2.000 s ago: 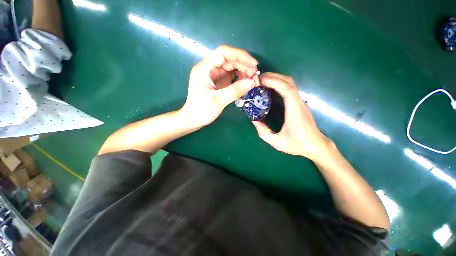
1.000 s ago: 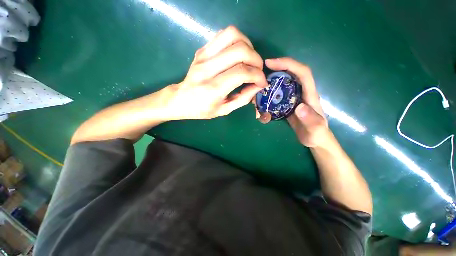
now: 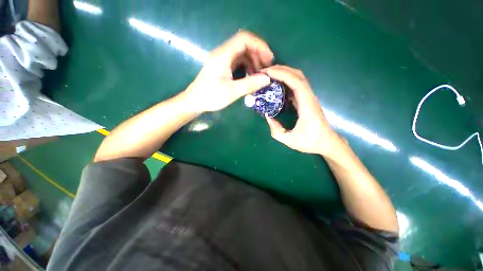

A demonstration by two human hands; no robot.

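Observation:
A round circuit board (image 3: 271, 99), dark blue-purple with white markings, is held above the bench. My right hand (image 3: 304, 108) grips it by its rim, fingers at the upper edge and thumb at the lower edge. My left hand (image 3: 227, 74) is at the board's upper left, its thumb and fingertips brought together at the edge. Whether they pinch a small part is hidden. A white coin-like disc (image 3: 249, 100) stands at the board's left edge. The housing under the board is mostly hidden by my fingers.
The shiny green bench (image 3: 370, 63) reflects ceiling lights. A white cable (image 3: 416, 119) with a small plug lies at the right. Another person's white dotted sleeve (image 3: 32, 79) is at the upper left. Cardboard boxes (image 3: 24, 206) stand at the lower left beyond the bench.
Since one second ago the board has moved left and tilted, and the white disc now shows at its left edge. My right fingers have moved over its upper edge. The neighbour's arm shows again.

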